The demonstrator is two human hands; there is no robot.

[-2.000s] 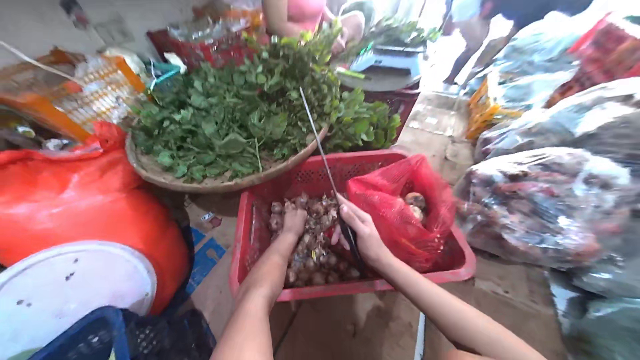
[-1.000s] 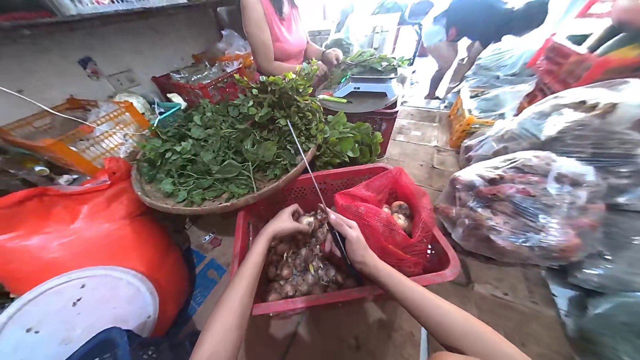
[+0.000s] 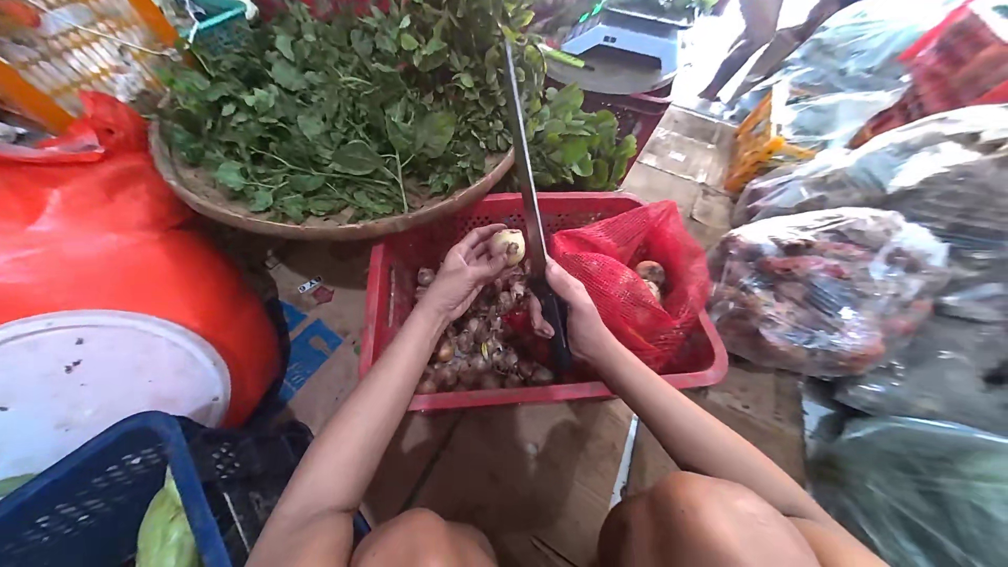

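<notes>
My left hand (image 3: 465, 272) holds a pale, round bulb (image 3: 509, 246), perhaps an onion, between thumb and fingers, just left of the blade. The black handle of a long knife (image 3: 524, 150) is in my right hand (image 3: 571, 307), blade pointing up and away. Both hands are over a red plastic crate (image 3: 551, 391). Many small brownish bulbs (image 3: 480, 346) lie in its left part. On its right side rests a red mesh bag (image 3: 606, 252) with several larger bulbs (image 3: 650, 273) showing in its opening.
Leafy greens (image 3: 354, 118) fill a round woven tray (image 3: 315, 230) behind the crate. A scale (image 3: 622, 39) stands beyond. Filled plastic bags (image 3: 827, 291) line the right. At left are a red plastic bag (image 3: 94, 244), a white lid (image 3: 110, 370) and a blue crate (image 3: 157, 441). Another person's legs (image 3: 748, 47) show behind.
My left hand has risen from the small bulbs and now holds a pale bulb beside the blade. The knife remains in my right hand. The view has tilted down.
</notes>
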